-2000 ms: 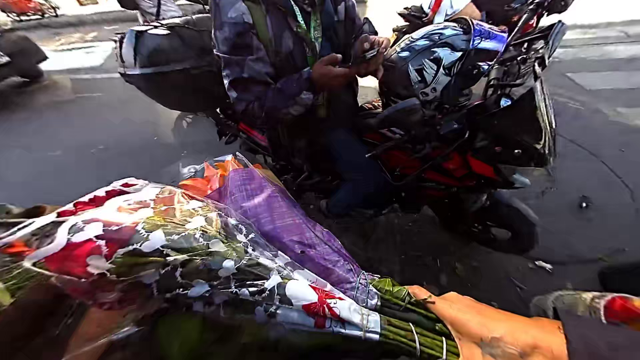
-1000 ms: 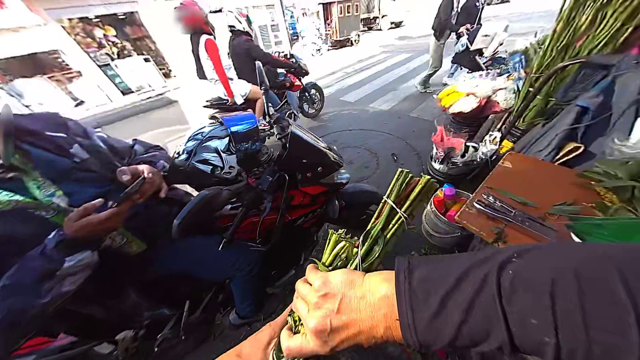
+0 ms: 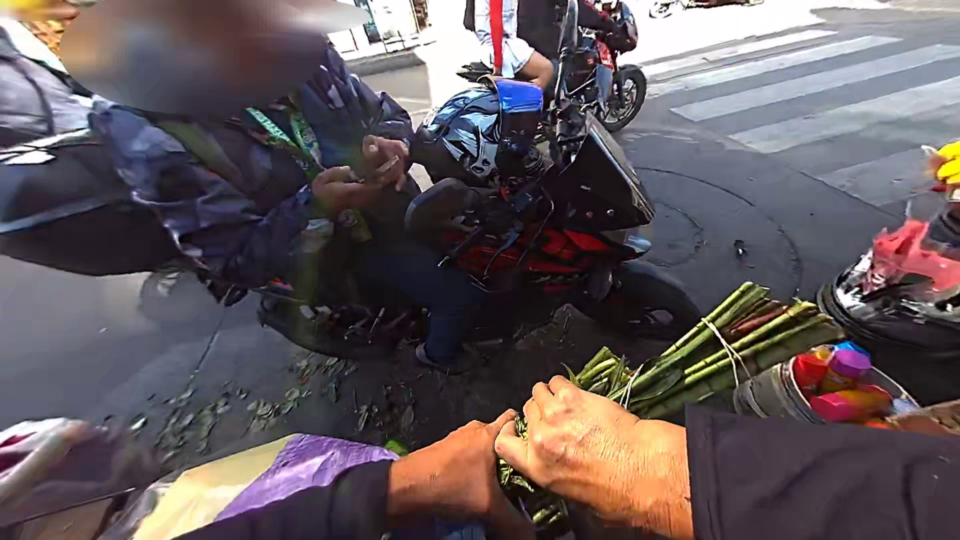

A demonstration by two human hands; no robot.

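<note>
My right hand is closed around a bundle of green flower stems, whose cut ends point up and to the right. A thin pale tie circles the stems near their ends, with another beside my fingers. My left hand presses against my right at the same bundle, its fingertips partly hidden. Purple and cream wrapping shows behind my left forearm at the lower left. The flower heads of the bundle are out of sight.
A person with a phone sits on a red and black motorcycle, a helmet resting on it. At right stand a bucket of colourful containers and a black bucket with pink wrapping. Cut leaves litter the pavement.
Two seconds ago one hand held the stems of a wrapped bouquet. Both hands are now together on a stem bundle. The view has swung right and back.
</note>
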